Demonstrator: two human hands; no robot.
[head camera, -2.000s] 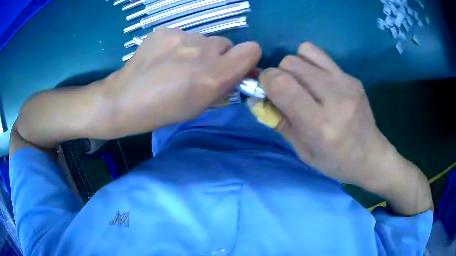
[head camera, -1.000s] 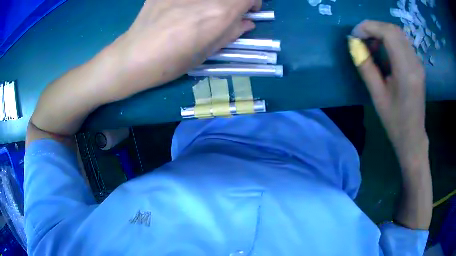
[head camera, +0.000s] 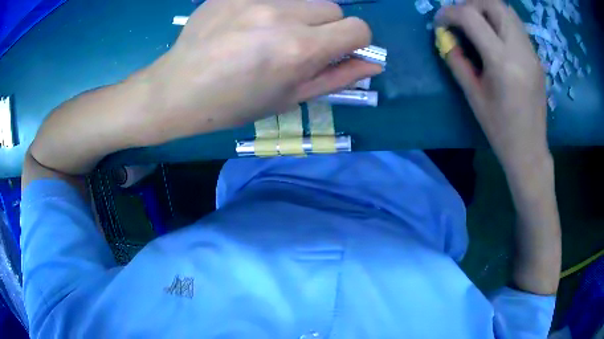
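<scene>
My left hand (head camera: 265, 56) is over the row of rods and holds the end of a silver rod (head camera: 372, 55) between thumb and fingers. Another rod (head camera: 357, 98) lies on the mat below it, partly hidden by the hand. My right hand (head camera: 500, 73), with yellow tape (head camera: 445, 41) on the thumb, is at the upper right beside small whitish pieces (head camera: 424, 6). Its fingertips are close together over the mat; whether they pinch a piece cannot be told. A silver rod wrapped with yellow tape (head camera: 289, 145) lies at the bench edge.
A scatter of whitish end caps (head camera: 553, 43) lies right of my right hand on the dark green mat (head camera: 410, 122). A group of white-silver rods (head camera: 6, 122) is at the far left. A blue tray (head camera: 26, 20) is at the upper left.
Two seconds ago both hands met over a rod at the bench edge. Since then they have parted. In the last second my left hand moved right and down, and my right hand moved slightly up and left.
</scene>
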